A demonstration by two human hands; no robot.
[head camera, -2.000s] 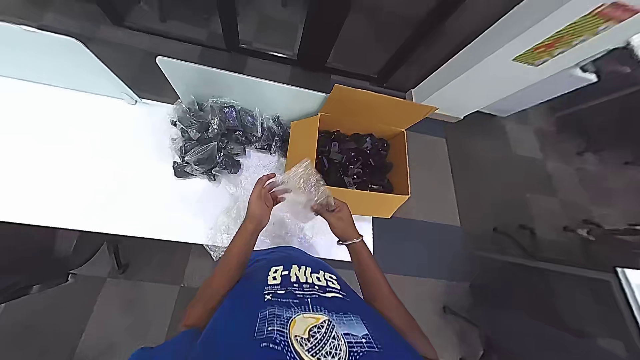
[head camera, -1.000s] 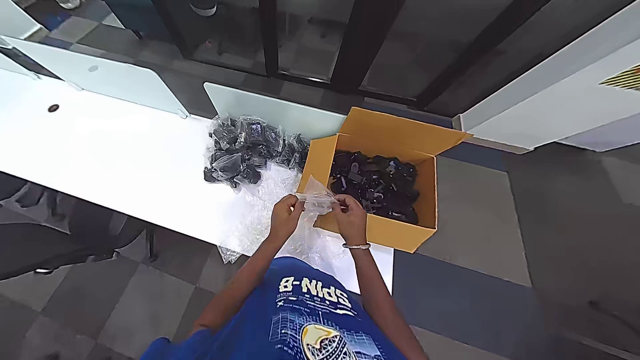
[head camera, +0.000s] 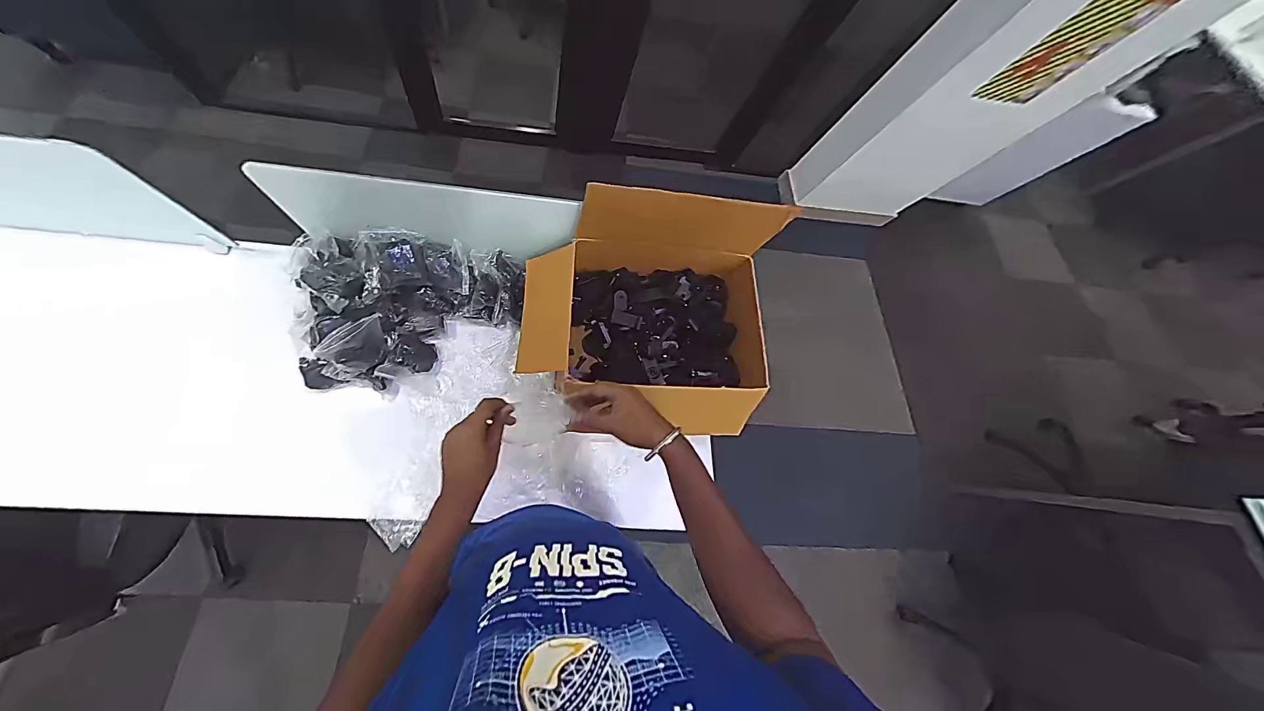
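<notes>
A clear plastic bag (head camera: 536,417) is stretched between my two hands, above the front edge of the white table. My left hand (head camera: 476,444) pinches its left side; my right hand (head camera: 617,415) grips its right side, close to the near wall of an open cardboard box (head camera: 671,403). Inside the box lie many small black plastic devices (head camera: 652,326), too jumbled to name more exactly. Left of the box is a pile of similar black items in clear plastic bags (head camera: 380,301). Loose clear plastic wrapping (head camera: 444,415) spreads over the table under and beside my hands.
The white table (head camera: 178,385) extends far to the left, with pale divider panels (head camera: 425,207) along its back edge. The box's raised flap (head camera: 676,217) stands at the back. Dark chairs (head camera: 89,563) are at lower left, and a white wall (head camera: 889,128) is at upper right.
Both hands have moved lower, from beside the box's left flap to near its front left corner, still holding clear plastic. The view has shifted.
</notes>
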